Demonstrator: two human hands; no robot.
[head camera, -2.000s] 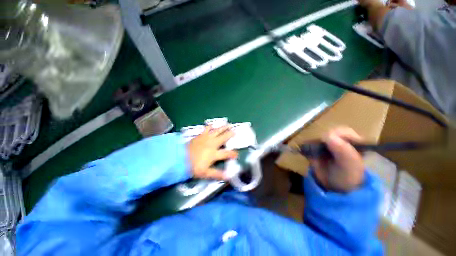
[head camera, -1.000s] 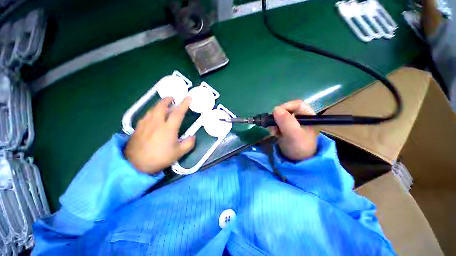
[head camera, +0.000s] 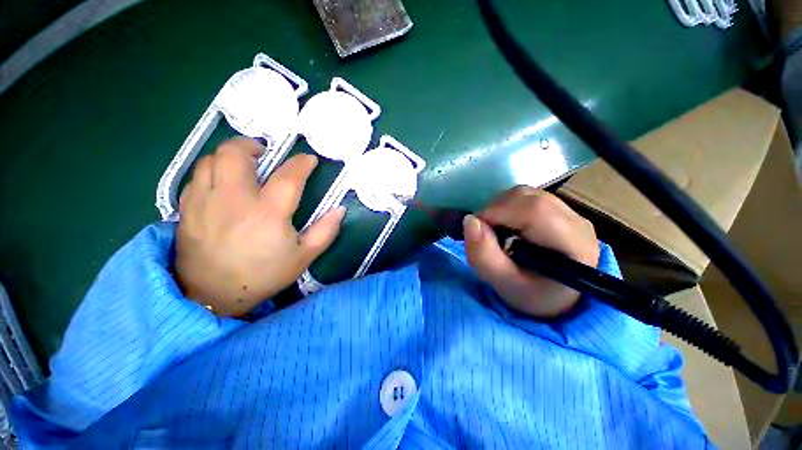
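Three white plastic housings lie side by side on the green bench: one at the left (head camera: 259, 101), one in the middle (head camera: 337, 125) and one at the right (head camera: 385, 178). My left hand (head camera: 242, 224) lies spread over the loops of the left and middle ones, fingers apart; whether it grips one is hidden. My right hand (head camera: 532, 250) holds the black soldering iron (head camera: 576, 271) like a pen. Its blurred tip is at the lower edge of the right housing's disc; contact cannot be told.
The thick black cord (head camera: 633, 167) arcs across the right side. An open cardboard carton (head camera: 695, 176) stands at the right. A square tip-cleaning pad (head camera: 362, 22) is at the top. More white housings (head camera: 703, 10) lie at the top right.
The view has moved closer to the housings. The iron's handle now slopes down to the right, and its tip has moved from the disc's middle to its lower edge. My left hand stays over the loops.
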